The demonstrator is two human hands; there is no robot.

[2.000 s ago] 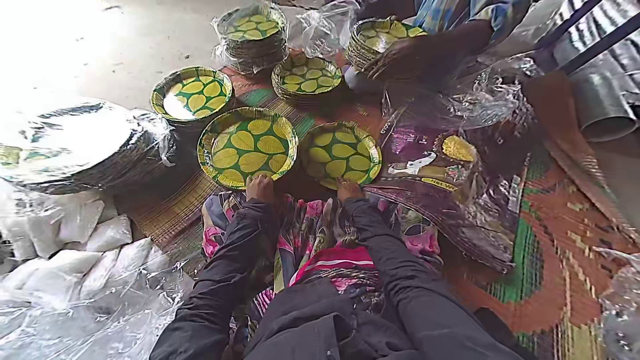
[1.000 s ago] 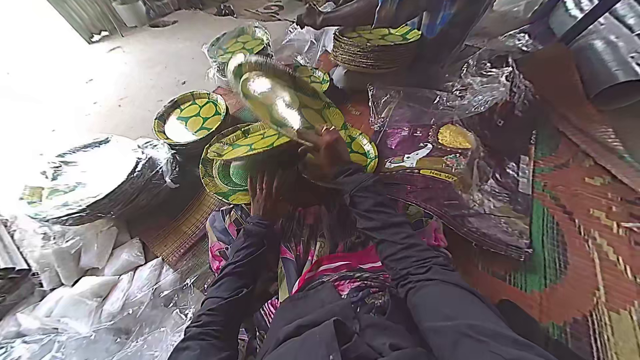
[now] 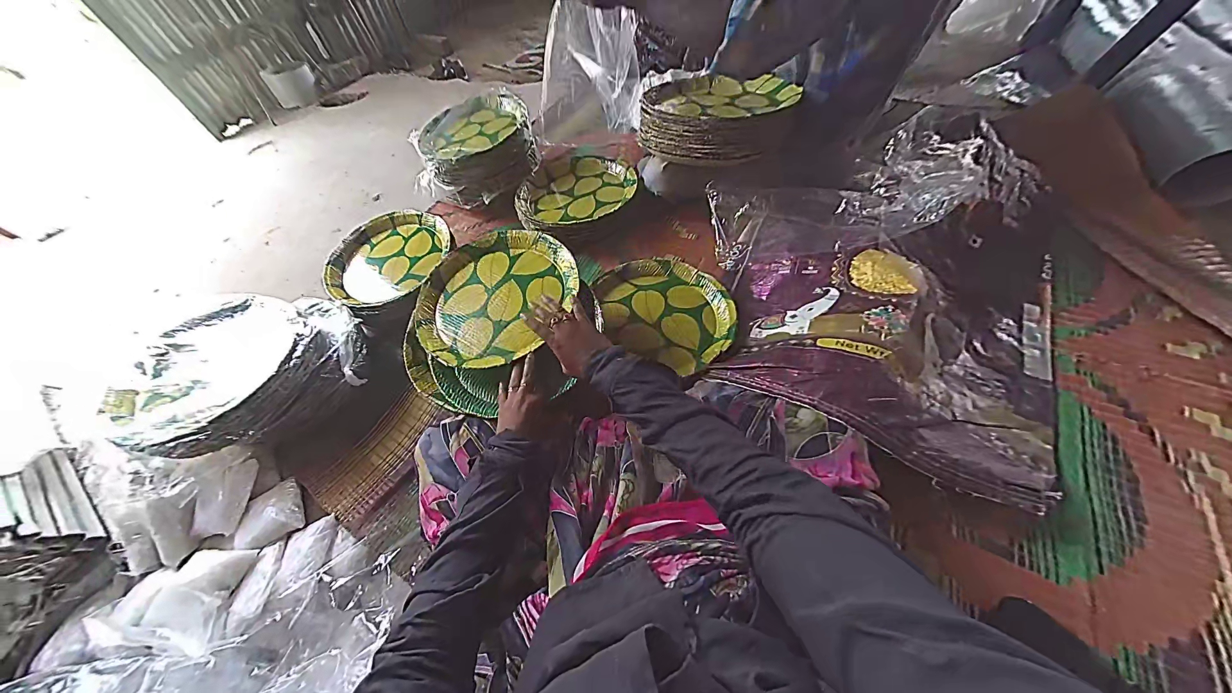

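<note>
A round paper plate with yellow leaf shapes on green (image 3: 496, 298) lies tilted over another green plate (image 3: 462, 390) in front of me. My left hand (image 3: 523, 397) touches the lower edge of the upper plate, fingers pointing up. My right hand (image 3: 568, 334) rests on that plate's right side with fingers spread; whether it grips the rim cannot be told. Close by on the right is another leaf-patterned plate (image 3: 669, 318), near my right wrist. Behind them stands a plate stack (image 3: 580, 192), and a further stack (image 3: 385, 255) is at the left.
A plastic-wrapped plate stack (image 3: 476, 140) and a tall stack (image 3: 717, 120) stand farther back, the latter before another person. A large wrapped stack (image 3: 221, 371) and white packets (image 3: 192, 577) lie left. Purple printed plastic sacks (image 3: 866, 356) lie on the woven mat (image 3: 1107, 539) at right.
A plate that was raised and tilted by my right hand one second ago now lies lower, over the left plates. Two seconds ago my hands were apart at two plates' near edges. The view has tipped upward.
</note>
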